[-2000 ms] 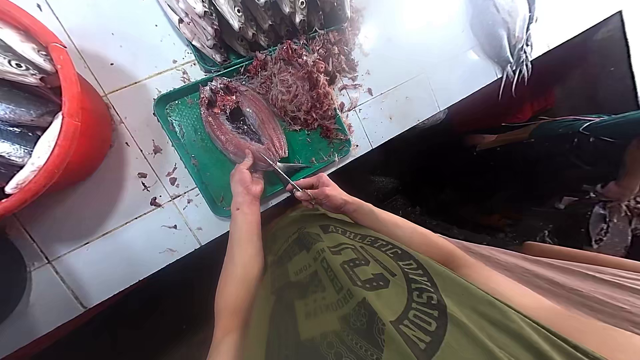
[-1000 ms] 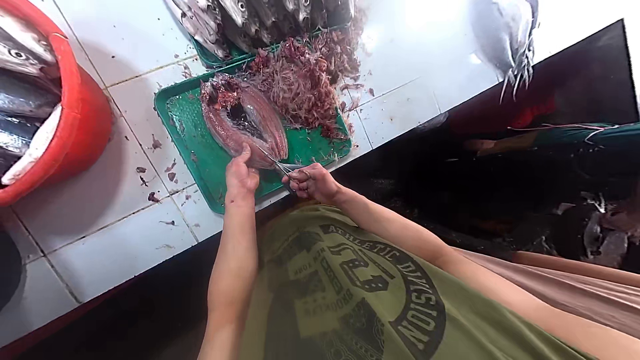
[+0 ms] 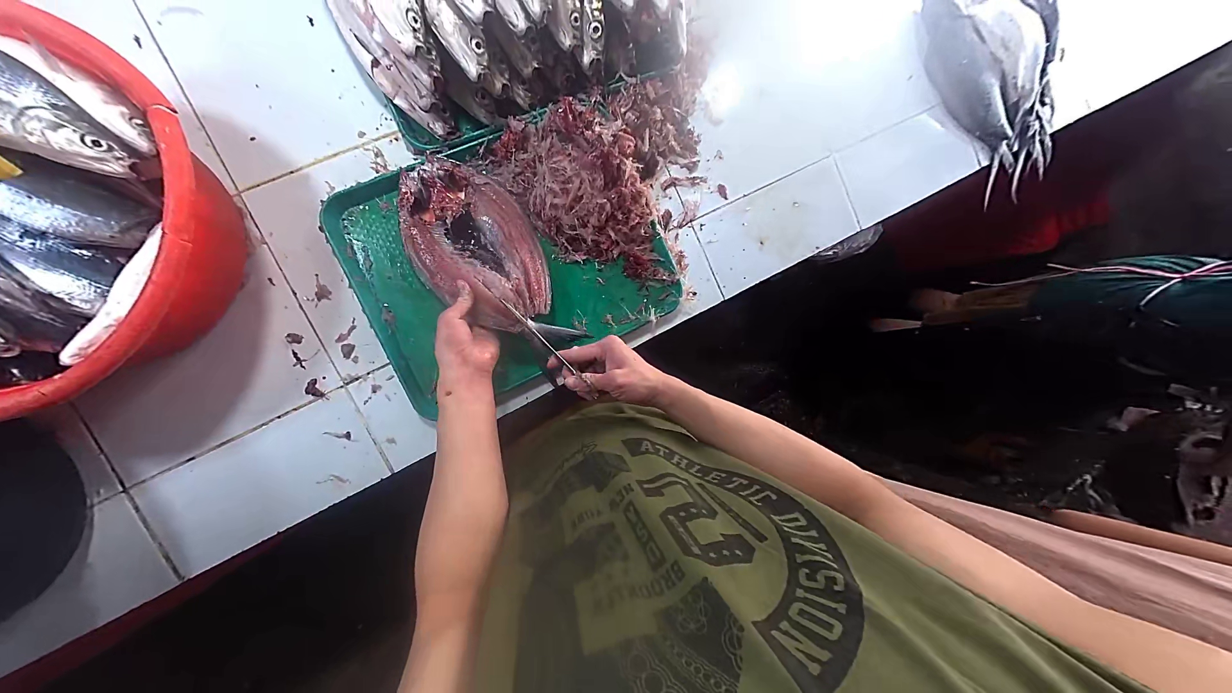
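Observation:
A split-open fish (image 3: 515, 236) lies spread on a green plastic tray (image 3: 385, 332), its tail toward me. My left hand (image 3: 469, 345) holds its lower left edge, thumb on the flesh. In my right hand (image 3: 611, 371) is a slender metal tool (image 3: 549, 342), whose tip reaches the flesh near the tail; its exact kind is unclear. A heap of reddish bones and scraps (image 3: 587, 178) covers the tray's upper right part and spills past its edge.
Whole fish fill a red tub (image 3: 183, 250) at the left. More fish (image 3: 472, 48) lie in another green tray behind. A silvery bundle (image 3: 991, 77), perhaps squid or fish, rests at the upper right. Scraps dot the white tiled counter (image 3: 780, 231). Another person's arm is at the right.
My right hand has shifted a little around the tool near the fish's tail. My left hand stays at the fish's lower edge, and the fish remains on the tray.

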